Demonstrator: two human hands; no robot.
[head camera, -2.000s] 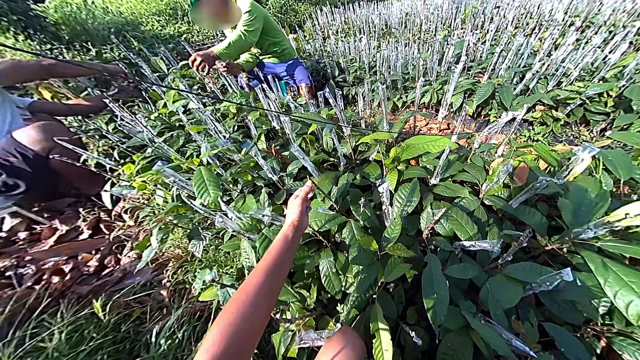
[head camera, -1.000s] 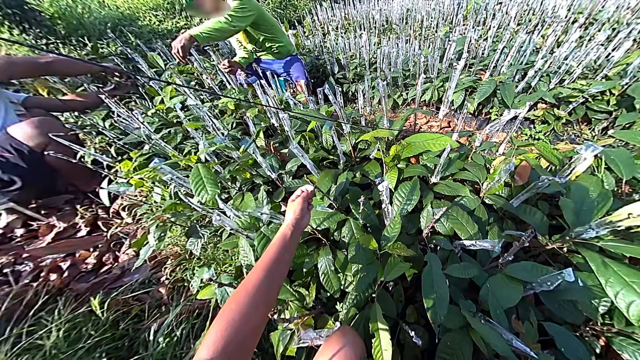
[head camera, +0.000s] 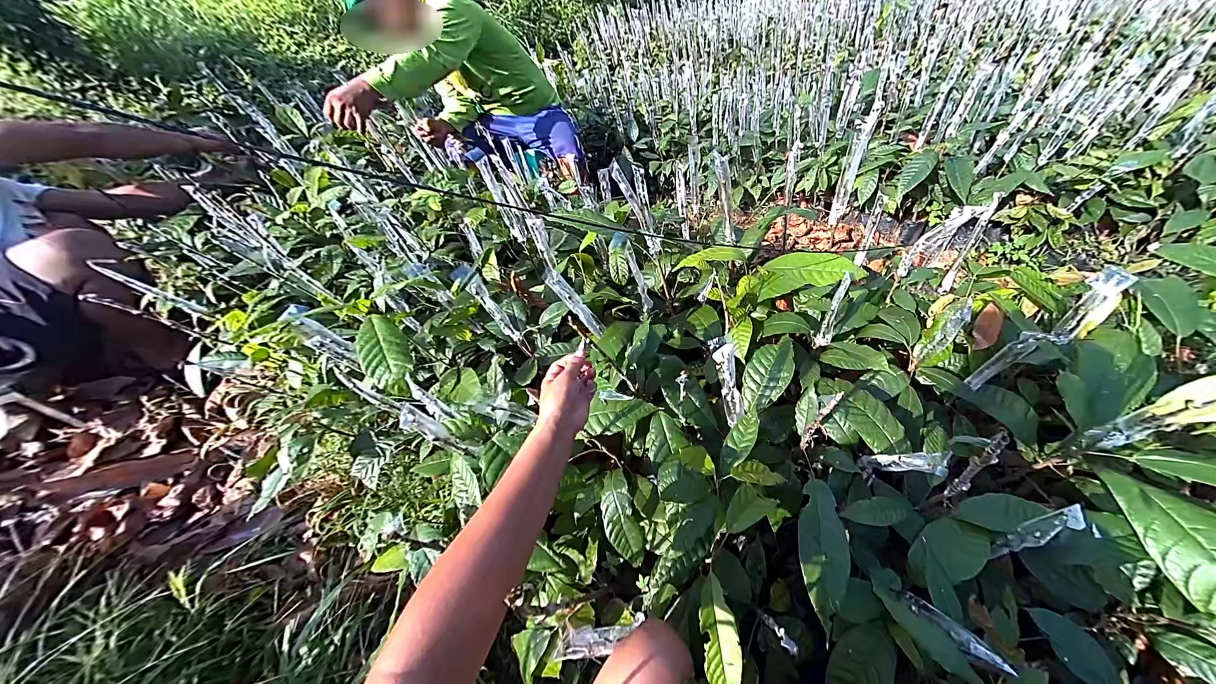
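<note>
My left hand (head camera: 565, 389) reaches into dense seedlings with its fingers curled and the thumb side up. Its fingertips are close to the lower end of a clear plastic sleeve (head camera: 573, 302) that leans up to the left; whether they pinch a stem or anything else is too small to tell. Broad green seedling leaves (head camera: 617, 518) surround the hand. To its right, another plastic wrapping (head camera: 728, 380) stands among the leaves. My right hand is out of view. A bare knee (head camera: 648, 655) shows at the bottom edge, beside my forearm.
A person in a green shirt (head camera: 508, 71) crouches among the seedlings at the top. Another person's arms (head camera: 104, 142) reach in from the left. A dark cord (head camera: 380, 176) crosses above the plants. Dry leaves (head camera: 123, 465) and grass (head camera: 190, 608) lie lower left; many wrapped seedlings (head camera: 741, 85) stand behind.
My left hand's fingers have curled in from a more extended pose. The hand of the person in green has moved left and lowered since one second ago.
</note>
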